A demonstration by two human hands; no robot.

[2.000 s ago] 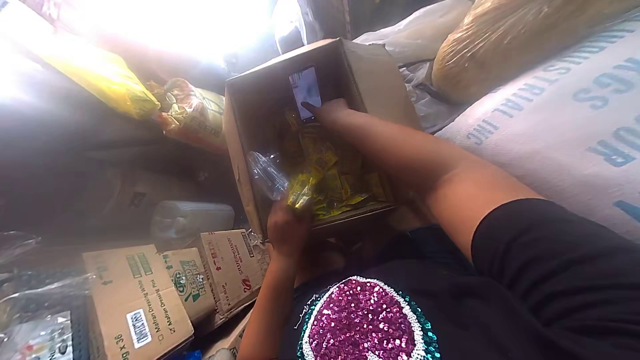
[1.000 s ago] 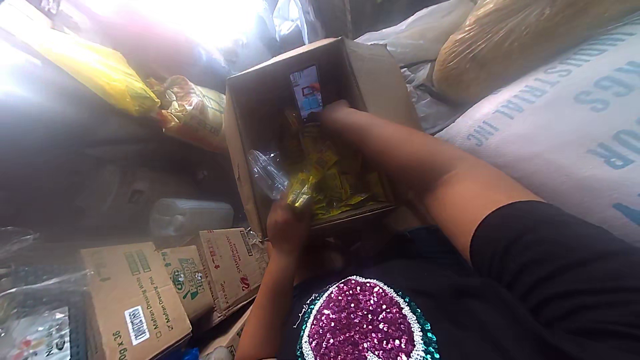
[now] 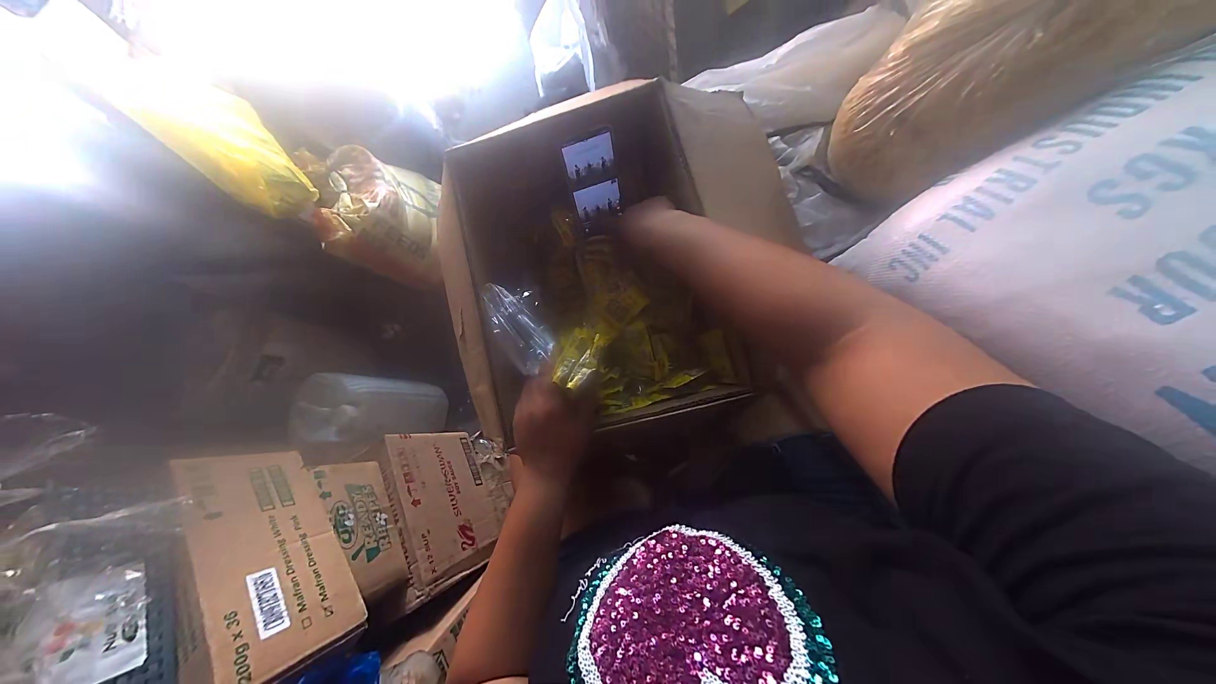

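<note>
An open cardboard box (image 3: 475,380) stands before me with several small yellow packets (image 3: 655,356) at its bottom. My left hand (image 3: 554,418), at the box's near left edge, grips a clear plastic bag (image 3: 518,328) with yellow packets in its lower part. My right hand (image 3: 648,217) reaches inside the box, beside a phone with a lit screen (image 3: 594,176) that lies toward the far wall. The fingers of my right hand are dark and blurred, so whether they hold anything cannot be told.
Printed cardboard cartons (image 3: 271,560) stand at the lower left, below a whitish plastic container (image 3: 366,407). A large woven sack (image 3: 1064,218) lies on the right, with a brown plastic-wrapped bundle (image 3: 950,95) behind it. A yellow plastic bag (image 3: 218,142) is at the upper left.
The phone's screen has changed its picture. My right hand has shifted slightly from over the phone's lower part to its right side. My left hand has stayed at the bag.
</note>
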